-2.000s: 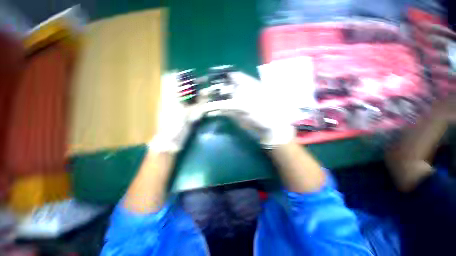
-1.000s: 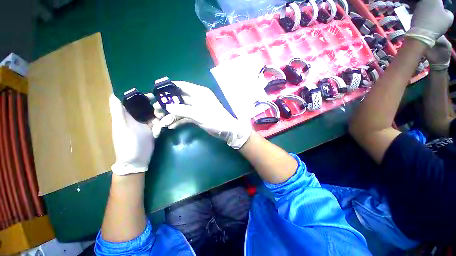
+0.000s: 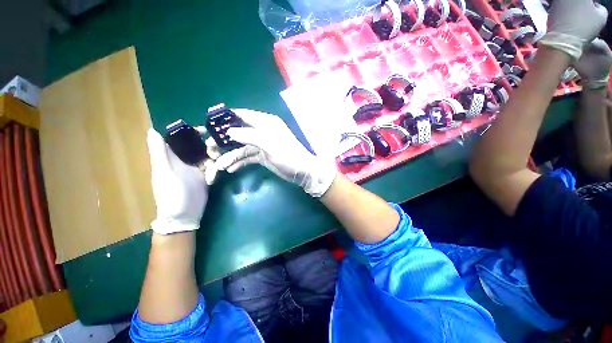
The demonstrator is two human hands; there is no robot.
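My left hand (image 3: 178,191), in a white glove, holds a smartwatch with a dark screen (image 3: 186,142). Right beside it is a second smartwatch (image 3: 224,127) with small white and pink icons lit on its screen. My right hand (image 3: 278,151), also gloved, is at this lit watch, with fingers along its right side and over its lower part. Both watches are above the green bench, screens facing up. The fingers hide the straps and lower edges, so which hand bears the lit watch's weight is hard to tell.
A pink-red tray (image 3: 292,61) with looped watches stands right, a white sheet (image 3: 315,107) on its left part and clear film (image 3: 285,19) behind. A tan board (image 3: 97,161) and red-orange slats (image 3: 23,214) are left. A co-worker's gloved hands (image 3: 572,27) are far right.
The blurred view has settled and shifted since the oldest frame. Over the last second my right fingers have moved slightly on the lit watch, and its icons look different.
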